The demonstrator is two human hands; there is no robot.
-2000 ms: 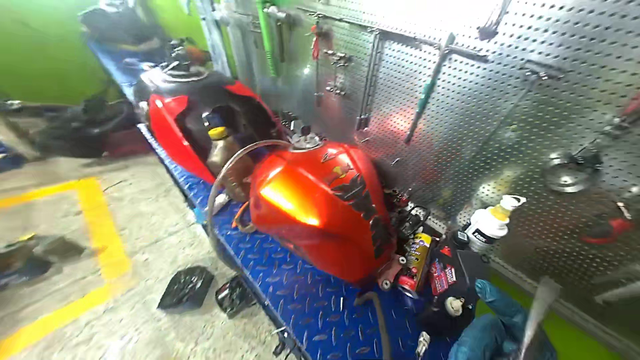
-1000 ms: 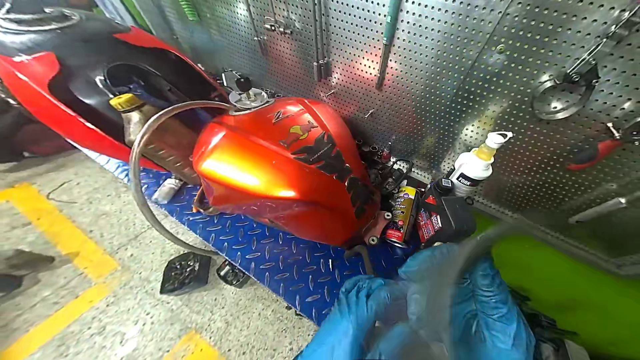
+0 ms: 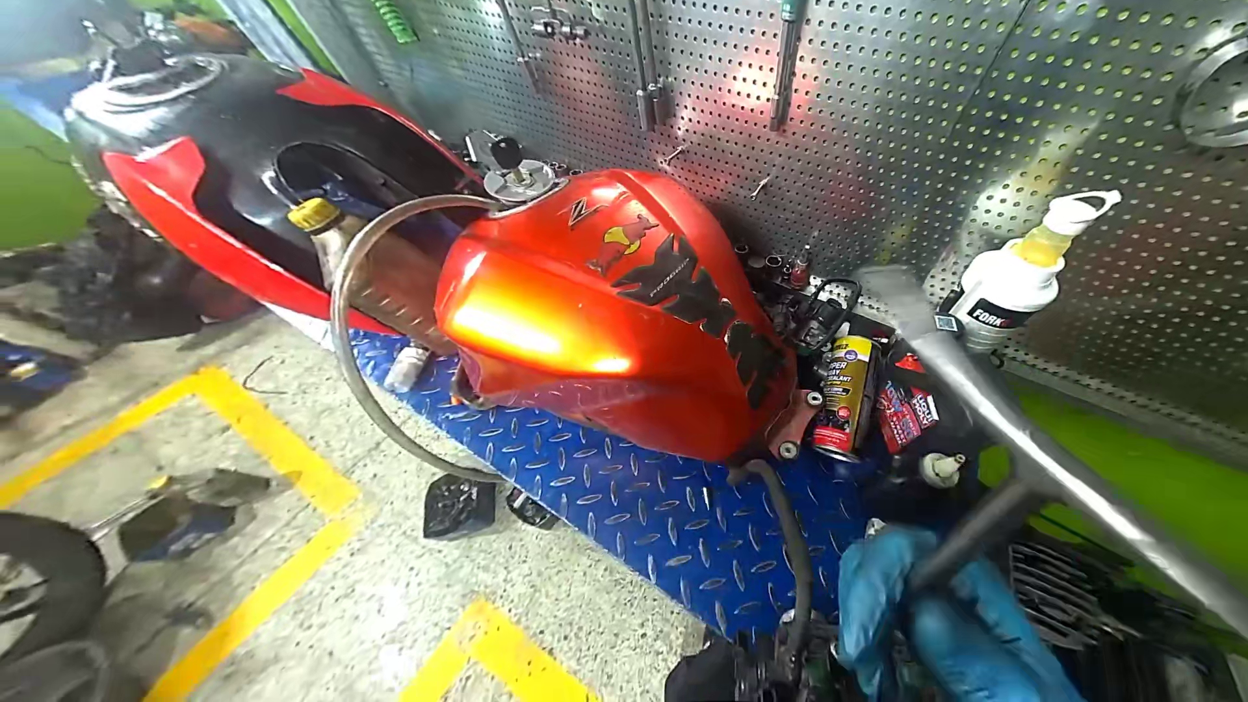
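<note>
Both hands wear blue gloves and meet at the lower right. My right hand (image 3: 999, 629) is closed round the dark shaft of a blurred metal T-handle tool (image 3: 1029, 444), whose crossbar crosses the view close to the camera. My left hand (image 3: 877, 590) touches or lies beside it; what its fingers hold is hidden. Below them are dark engine parts (image 3: 1092, 604) with metal fins. An orange-red motorcycle fuel tank (image 3: 595, 322) rests on a blue diamond-plate platform (image 3: 624, 497). A clear hose (image 3: 356, 361) loops from near its filler cap (image 3: 522, 180), and a dark hose (image 3: 795, 546) runs from its rear underside.
Behind stands a perforated metal tool wall (image 3: 868, 127). A spray can (image 3: 843, 395), a dark bottle (image 3: 921, 419) and a white bottle (image 3: 1004, 283) stand right of the tank. A red-black motorcycle tank (image 3: 234, 166) and a yellow-capped container (image 3: 380, 273) are at left.
The T-handle tool shows plainly now, where a blurred bar crossed the hands a second ago. The gloved hands have drawn closer together. The view has shifted.
</note>
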